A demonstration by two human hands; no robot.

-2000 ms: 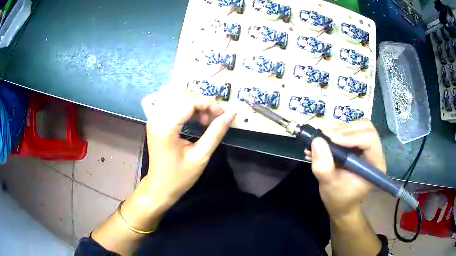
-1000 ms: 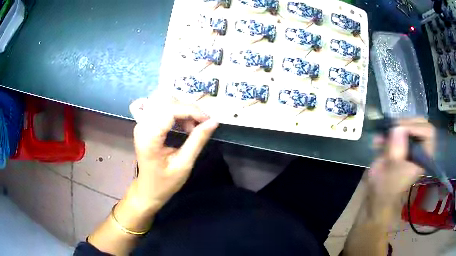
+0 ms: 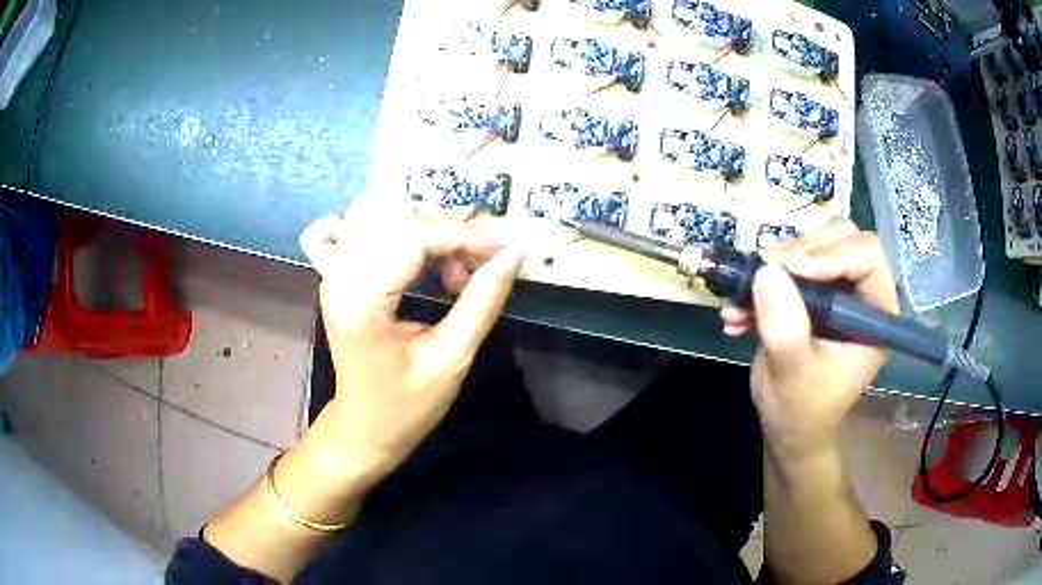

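Note:
My right hand [image 3: 817, 331] holds a soldering iron [image 3: 840, 314] with a dark handle. Its metal tip points left and is at the lower edge of a small circuit board [image 3: 577, 206] in the front row of a cream fixture [image 3: 594, 269]. Whether the tip touches the board I cannot tell. My left hand [image 3: 411, 297] is at the fixture's front left edge, thumb and forefinger pinched close together left of the tip. Whether a thin wire is between them I cannot make out. The right hand partly hides the front right board [image 3: 777, 237].
A clear shallow tub [image 3: 928, 211] with silvery bits stands right of the fixture on the dark green bench [image 3: 251, 126]. Another loaded fixture [image 3: 1023, 246] is at the far right. The iron's black cable [image 3: 928, 457] loops off the bench. Red stools [image 3: 120, 331] stand below.
One second ago the right hand and iron were near the tub, blurred. They are now back left at the front row. The left hand has shifted slightly right, still pinched.

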